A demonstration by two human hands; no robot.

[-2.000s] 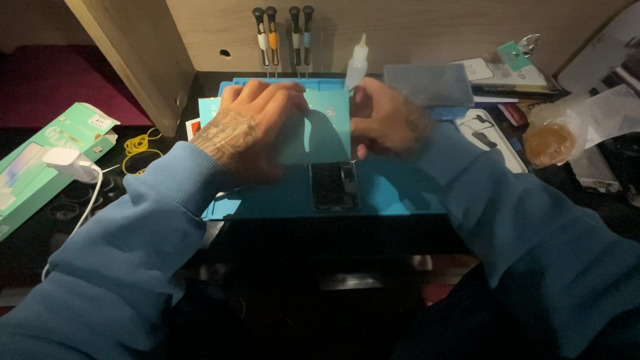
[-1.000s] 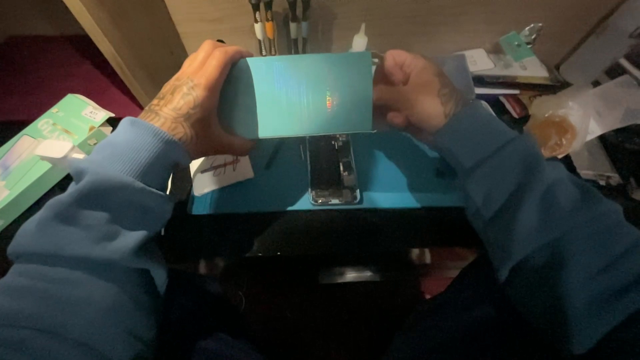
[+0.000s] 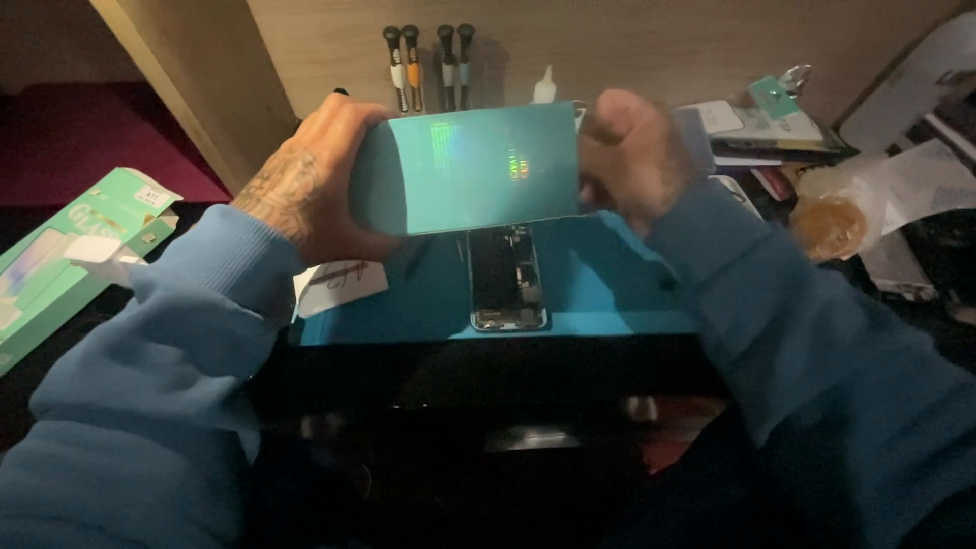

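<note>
A flat teal cardboard box [image 3: 473, 171] with shiny foil print is held up over a blue mat [image 3: 602, 305]. My left hand [image 3: 320, 179] grips its left end, thumb below and fingers above. At the box's right end is my right hand [image 3: 633, 156], blurred, with its fingers curled; whether it grips the box or something at its edge cannot be told. Below the box an opened smartphone [image 3: 505, 282] lies on the mat, its inner parts showing and its top end hidden behind the box. A white card [image 3: 345, 286] with handwriting lies by my left wrist.
Several precision screwdrivers [image 3: 412, 69] stand at the wooden back panel, near a white nozzle bottle [image 3: 544, 85]. On the left are a green screen-protector box [image 3: 76, 252] and a white charger plug [image 3: 99, 252]. Packets [image 3: 770, 126] and a plastic bag [image 3: 835, 221] crowd the right.
Both hands have lifted the teal box from low over the mat and tilted its printed face into view. Since one second ago, my right hand has shifted at the box's right end.
</note>
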